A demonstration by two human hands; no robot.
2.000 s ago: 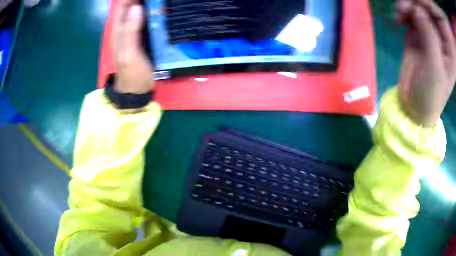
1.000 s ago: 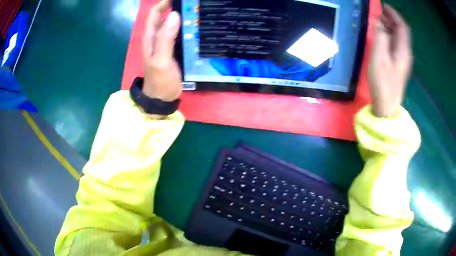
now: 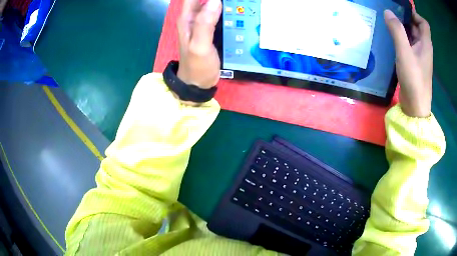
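A tablet [image 3: 310, 80] with a lit screen lies over a red pad [image 3: 300, 111] at the top of the view; its top edge is cut off. The screen shows blue swirl wallpaper, icons at left and a white window. My left hand [image 3: 200, 42] is at the tablet's left edge, its fingertips partly cut off by the frame. My right hand [image 3: 415, 65] is around the tablet's right edge, thumb over the screen border. A detached black keyboard [image 3: 300, 195] lies tilted below the pad, its right end partly behind my right sleeve.
The bench surface [image 3: 110, 65] is glossy green. Blue material [image 3: 20, 55] with a white-marked blue item shows at the far left. A grey floor [image 3: 55, 155] with yellow lines lies at lower left. A black band [image 3: 188, 91] is on my left wrist.
The view has shifted, so the scene sits further right. The black text window and white diamond shape are gone; a white window shows instead. My right hand has moved from beside the tablet onto its right edge.
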